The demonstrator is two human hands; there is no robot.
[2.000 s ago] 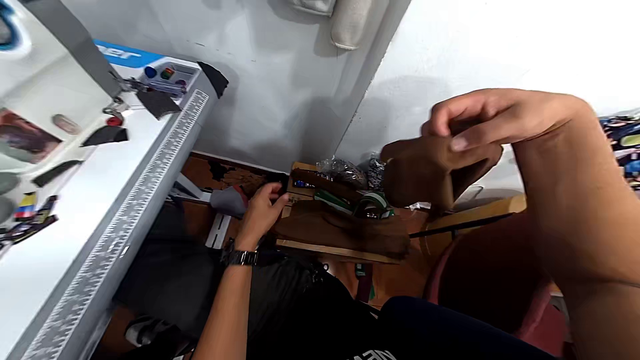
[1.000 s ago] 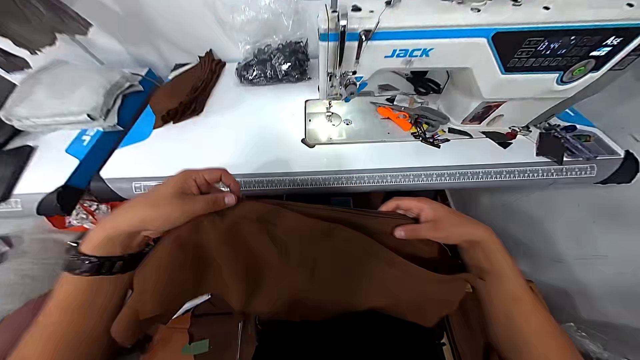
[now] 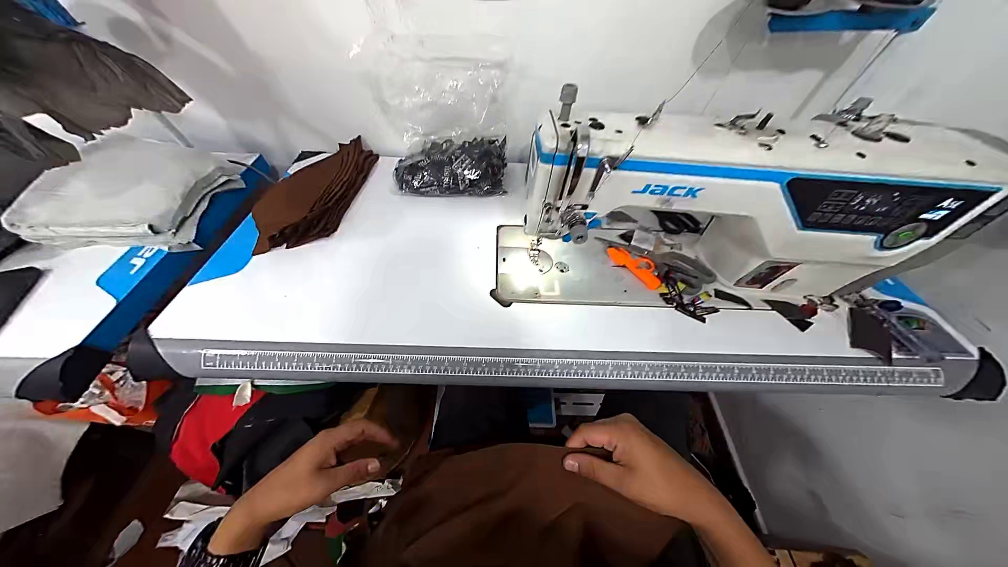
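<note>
A large piece of dark brown fabric (image 3: 504,504) lies over my lap, below the front edge of the sewing table. My right hand (image 3: 630,465) pinches its upper edge between thumb and fingers. To the left of the fabric, my left hand (image 3: 331,468) hovers with fingers apart and holds nothing. Beyond my hands stands a white and blue Jack sewing machine (image 3: 709,189), its needle area lit over the metal plate (image 3: 520,276). Orange-handled thread snips (image 3: 634,266) rest on the machine bed among small tools and scraps.
A stack of brown fabric pieces (image 3: 315,197) lies at the table's back left, near a clear bag of black labels (image 3: 453,167). Folded light grey cloth (image 3: 118,189) sits on the left table. A ruler strip (image 3: 567,370) runs along the front edge. Fabric scraps (image 3: 213,433) lie below.
The brown fabric, held up by both hands one second ago, now hangs lower over my lap. My left hand has let go of it. The view has swung from the side to the table.
</note>
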